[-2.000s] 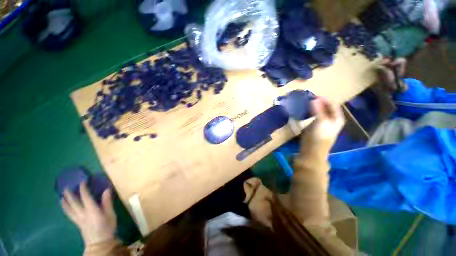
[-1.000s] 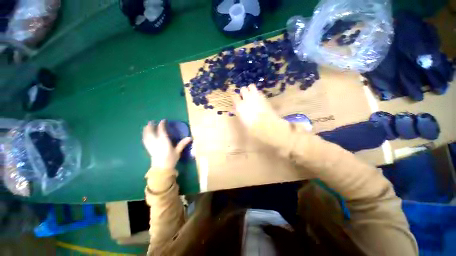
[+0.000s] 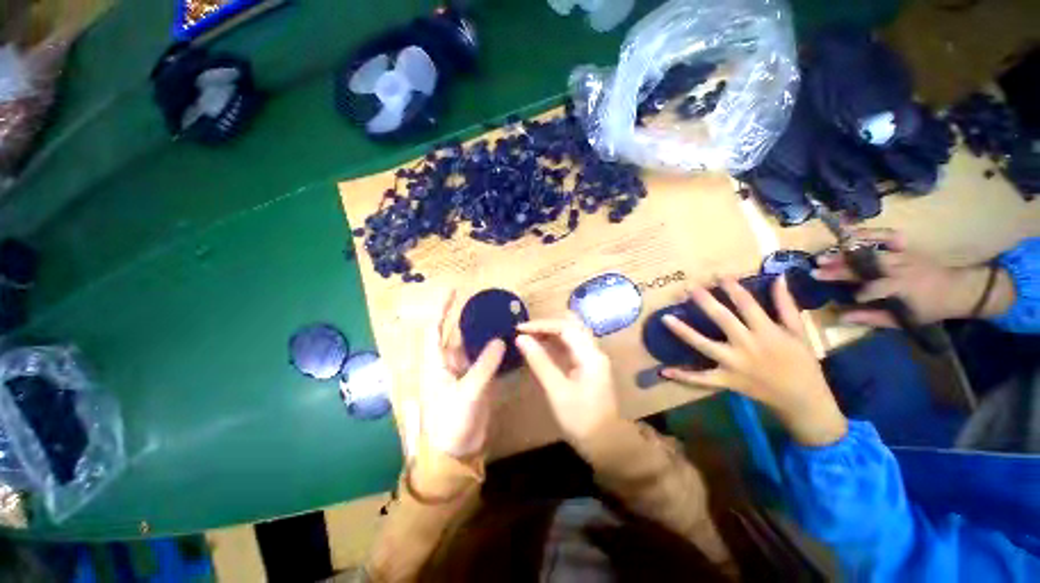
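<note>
My left hand [image 3: 454,393] holds a dark round base cover [image 3: 493,327] over the cardboard sheet [image 3: 525,399]. My right hand [image 3: 570,370] touches the cover's right edge with thumb and fingertips together; whether a small foot is between them is too small to tell. A small pale spot shows on the cover near its top right. A loose heap of tiny dark feet [image 3: 502,188] lies on the cardboard beyond my hands. A shiny cover [image 3: 606,303] lies just right of my right hand. Two more covers [image 3: 318,351] lie on the green surface at left.
A co-worker's hand [image 3: 758,347] rests on a row of dark covers [image 3: 675,338]; the other hand [image 3: 912,285] is further right. A clear bag [image 3: 696,85] and a cover pile [image 3: 861,114] stand beyond. Fan units [image 3: 393,89] are at the back, another bag [image 3: 57,427] at left.
My left hand has brought a cover from the green surface onto the mat. My right hand has moved from the heap to that cover. The co-worker's hands have come in over the cover row.
</note>
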